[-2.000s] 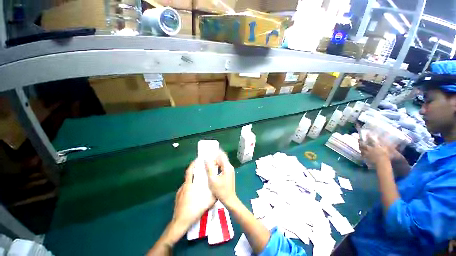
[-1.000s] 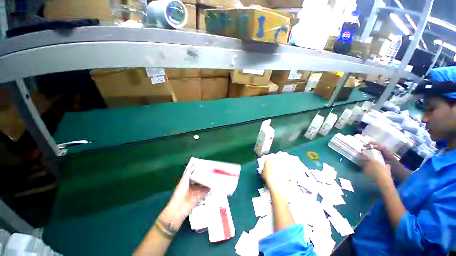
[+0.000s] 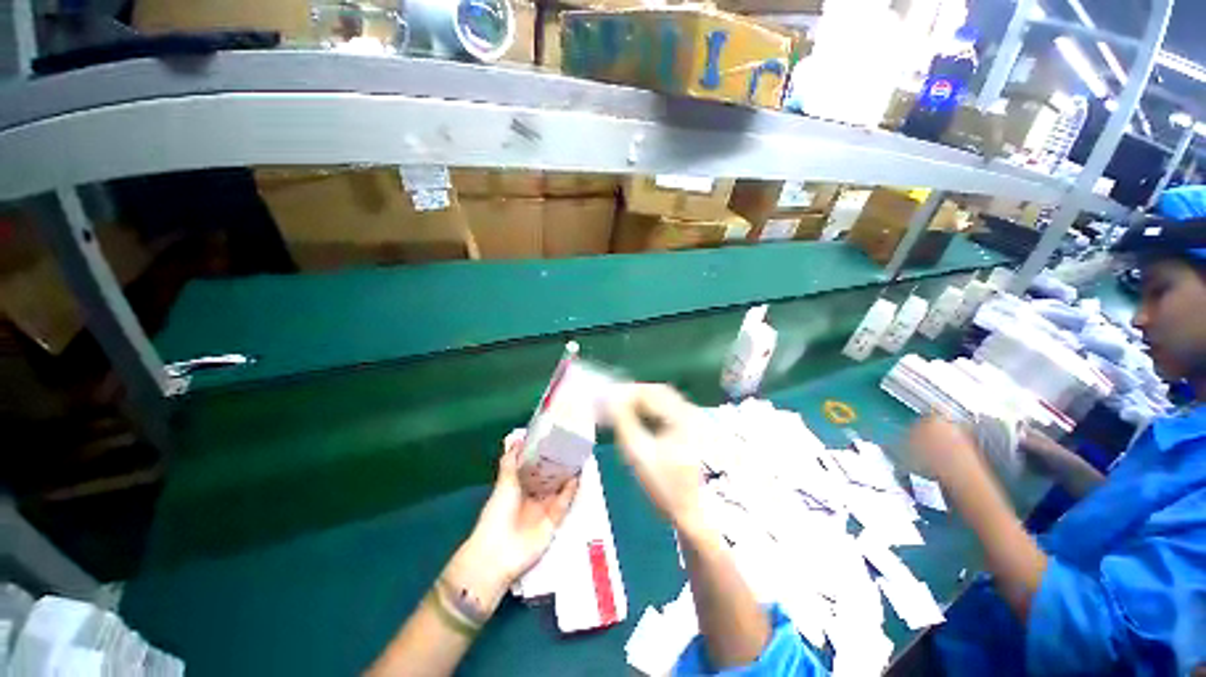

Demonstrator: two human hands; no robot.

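Observation:
My left hand (image 3: 509,529) holds an opened white carton (image 3: 562,430) with a red patch, tilted, its open end up. My right hand (image 3: 655,430) is at the carton's upper right; it is blurred, with something pale and blurred at its fingertips beside the carton's opening. Flat carton blanks (image 3: 589,569) with a red stripe lie overlapping on the green bench, below and partly behind my left hand. White paper inserts (image 3: 794,529) lie in a loose spread heap right of my right forearm.
A finished box (image 3: 749,355) stands on the green belt, others beyond. A yellow ring (image 3: 839,413) lies behind the inserts. A coworker in blue (image 3: 1124,542) works at right by a carton stack (image 3: 932,386). A grey shelf (image 3: 529,132) spans above.
The carton in my left hand has turned from lying sideways to standing tilted. My right hand has moved from the insert heap to the carton's top. The standing box shows further right.

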